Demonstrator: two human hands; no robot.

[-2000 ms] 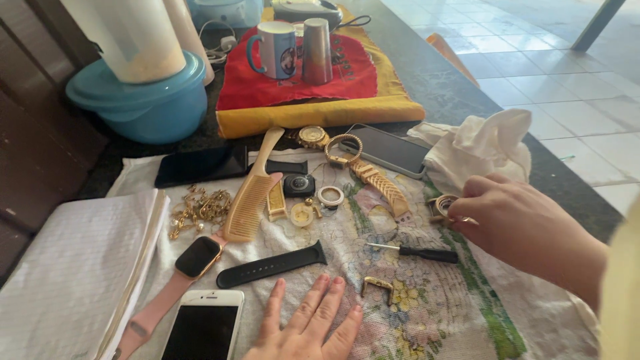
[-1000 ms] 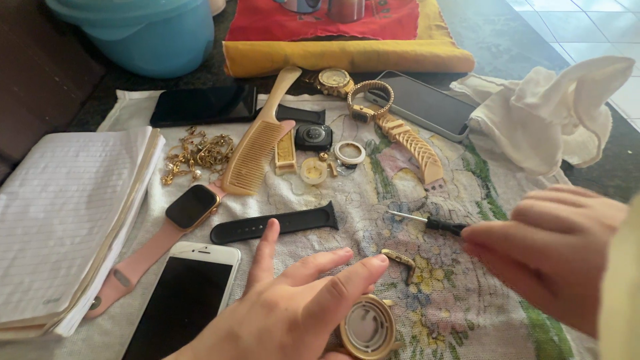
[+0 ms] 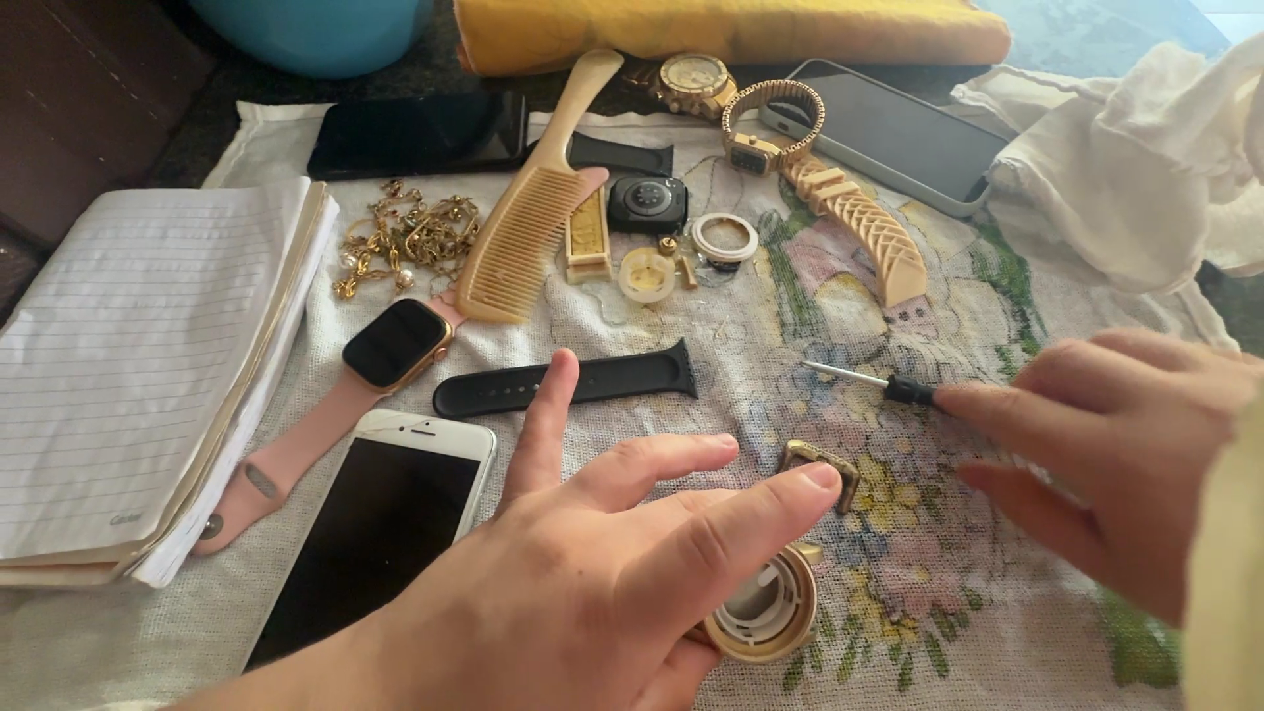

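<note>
A round gold-coloured watch case (image 3: 765, 607) is at my left hand (image 3: 632, 553), tilted with its hollow inside showing. The thumb touches its lower left side; the other fingers spread above. One left fingertip overlaps a small gold-coloured bracket-like piece (image 3: 847, 482). My right hand (image 3: 1106, 444) is at the black handle of a small screwdriver (image 3: 904, 389), whose metal shaft points left. The index finger covers the handle's end, and the thumb stands apart below. Whether the fingers grip it cannot be told. Beyond my left hand lies a black watch strap (image 3: 617, 380).
Left are a lined notebook (image 3: 148, 346), a white phone (image 3: 370, 523) and a smartwatch with pink strap (image 3: 395, 341). Farther back lie a comb (image 3: 523, 237), gold-coloured chains (image 3: 420, 232), a black phone (image 3: 420, 135), a grey phone (image 3: 889, 128), watches and loose parts on a floral cloth.
My right hand has moved from a round gold-coloured piece at the right to the screwdriver. My left hand, flat on the cloth two seconds ago, is now at the watch case. The view has moved closer.
</note>
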